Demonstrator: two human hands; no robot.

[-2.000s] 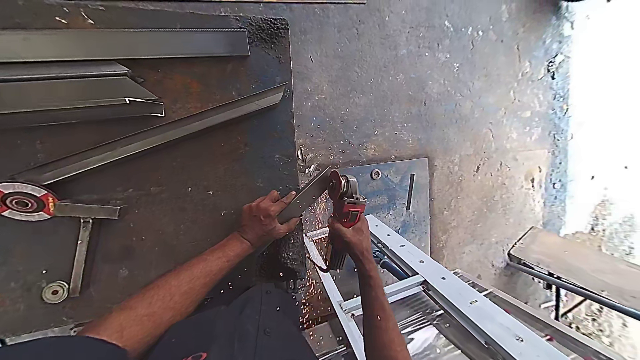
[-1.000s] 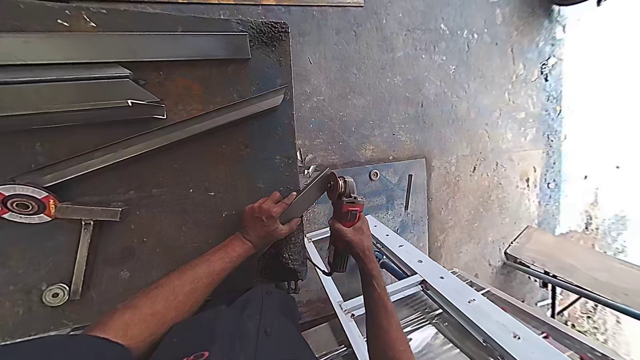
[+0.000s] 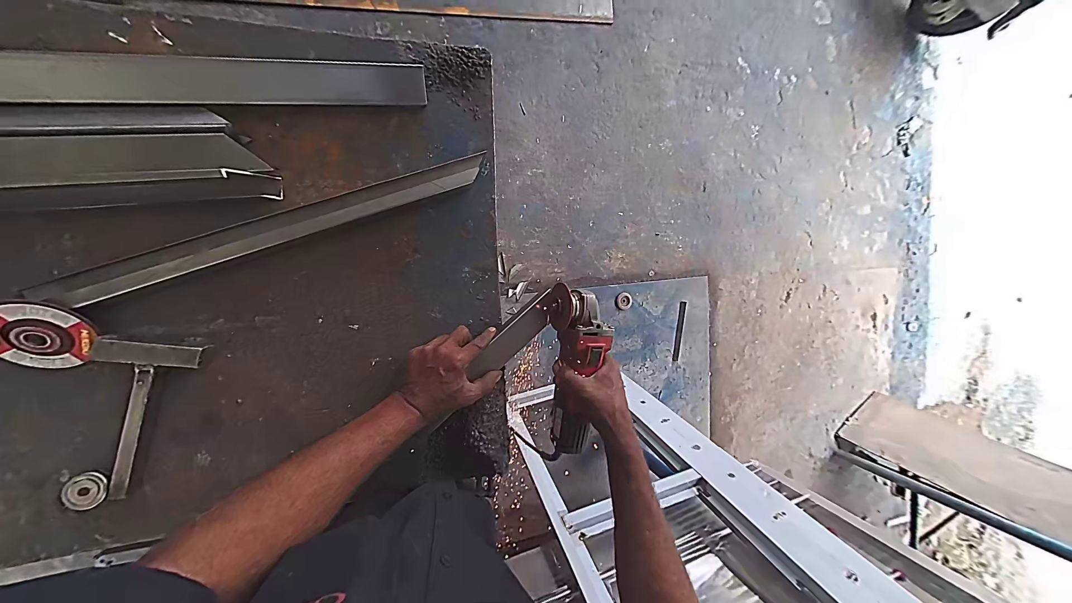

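Note:
My left hand (image 3: 448, 374) grips a flat metal piece (image 3: 517, 335) that sticks out past the right edge of the steel-topped table (image 3: 335, 368). Gripped in my right hand (image 3: 593, 392) is a red and black angle grinder (image 3: 586, 347), its body pointing down toward me. The grinder's disc (image 3: 562, 306) stands against the far end of the piece. Orange sparks (image 3: 523, 377) fall below the contact, between the table edge and the grinder. My palm and fingers hide the near end of the piece.
Metal profiles (image 3: 209, 81) and a long angled one (image 3: 276, 233) lie on the table, with a cutting disc (image 3: 35, 337), a T-shaped metal piece (image 3: 134, 419) and a round metal part (image 3: 84, 492). An aluminium ladder (image 3: 712, 461) stands at lower right. Farther right is a bench (image 3: 963, 456).
Sparks show now and two seconds ago, but hardly any one second ago. Both hands keep about the same place and hold.

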